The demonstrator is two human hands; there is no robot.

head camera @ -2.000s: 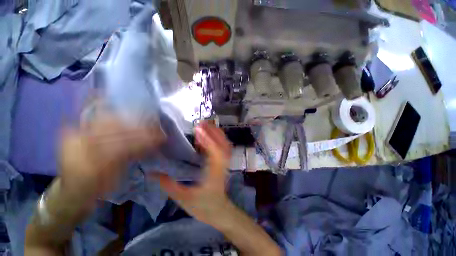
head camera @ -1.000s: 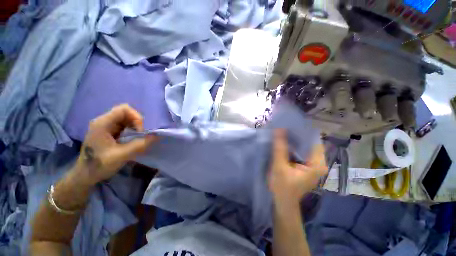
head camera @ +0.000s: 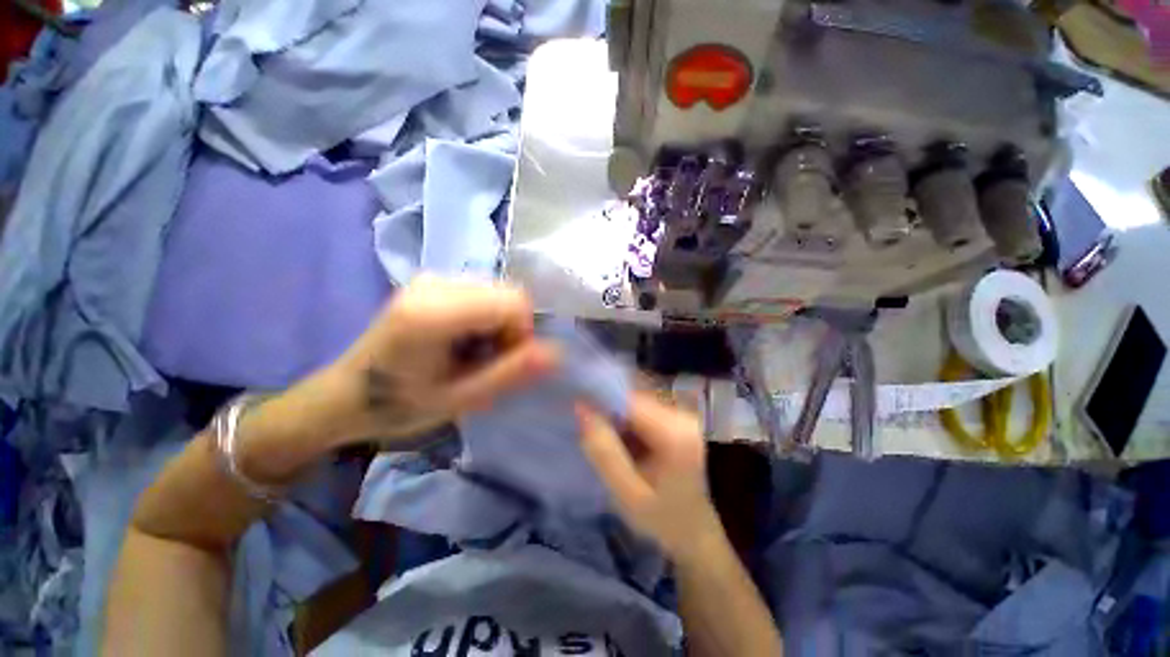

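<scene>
My left hand point(head camera: 449, 353) and my right hand point(head camera: 648, 456) hold a light blue-grey cloth panel point(head camera: 533, 430) between them, in front of the table's front edge. The cloth near the fingers is blurred, and its lower part hangs towards my lap. My left hand is closed on the panel's upper left part, my right hand pinches its right side. The overlock machine point(head camera: 847, 77) stands beyond my hands to the right. Its brightly lit needle area point(head camera: 642, 244) and the pale machine bed point(head camera: 558, 193) show no panel under the foot that I can make out.
Cloth pieces point(head camera: 347, 77) lie heaped at the left behind a purple surface point(head camera: 263, 276). A tape roll point(head camera: 1007, 321), yellow scissors handles point(head camera: 1001, 417), a printed strip point(head camera: 885, 401) and a black phone-like rectangle point(head camera: 1125, 381) lie right. More cloth point(head camera: 898, 526) hangs below the table.
Since one second ago my hands have come closer together, and the panel stretched between them is now bunched. The view has shifted, so the machine appears further left.
</scene>
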